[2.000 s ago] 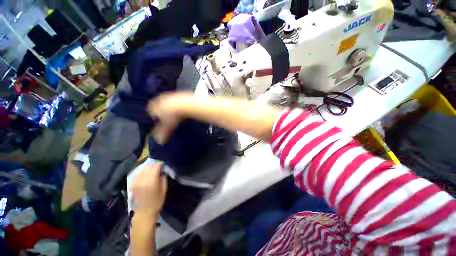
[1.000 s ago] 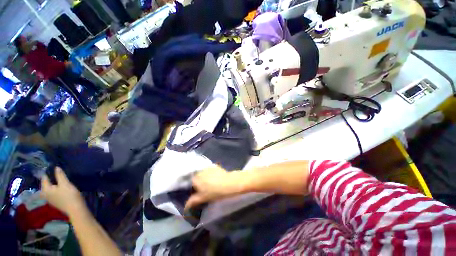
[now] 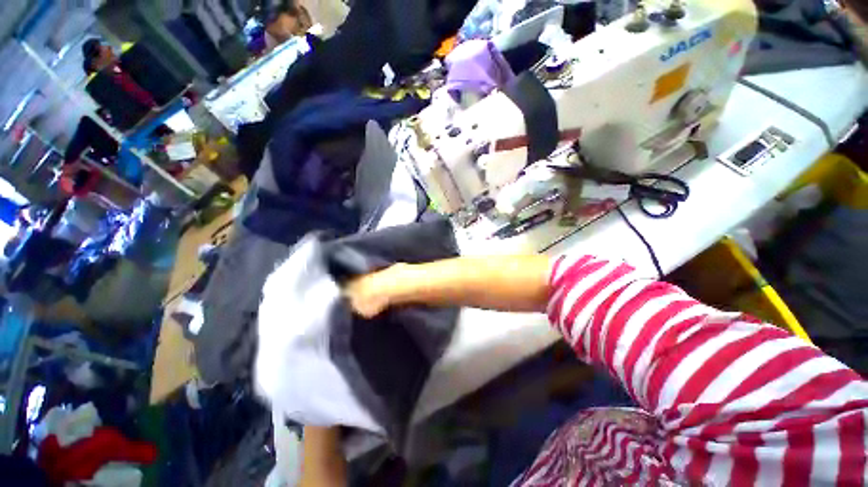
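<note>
A dark grey and white garment (image 3: 392,354) hangs over the left end of the white table, its white part (image 3: 297,333) blurred by motion. My right hand (image 3: 369,293) grips the dark cloth near the garment's upper part, fingers closed on it. My left hand is hidden under or behind the white part; only the forearm shows at the bottom, so its grip cannot be told. The white sewing machine (image 3: 609,105) stands just beyond. Its needle area is to the right of the garment.
Black-handled shears (image 3: 659,194) and small snips (image 3: 525,224) lie on the machine bed. A grey and navy heap (image 3: 228,297) lies left of the machine. A yellow crate (image 3: 773,297) stands at the right below the table (image 3: 680,228). A person (image 3: 122,81) is at the far left.
My left hand has moved from the far left to behind the garment. The garment's white part is lifted and spread leftward. My right hand has moved slightly up, now gripping dark cloth.
</note>
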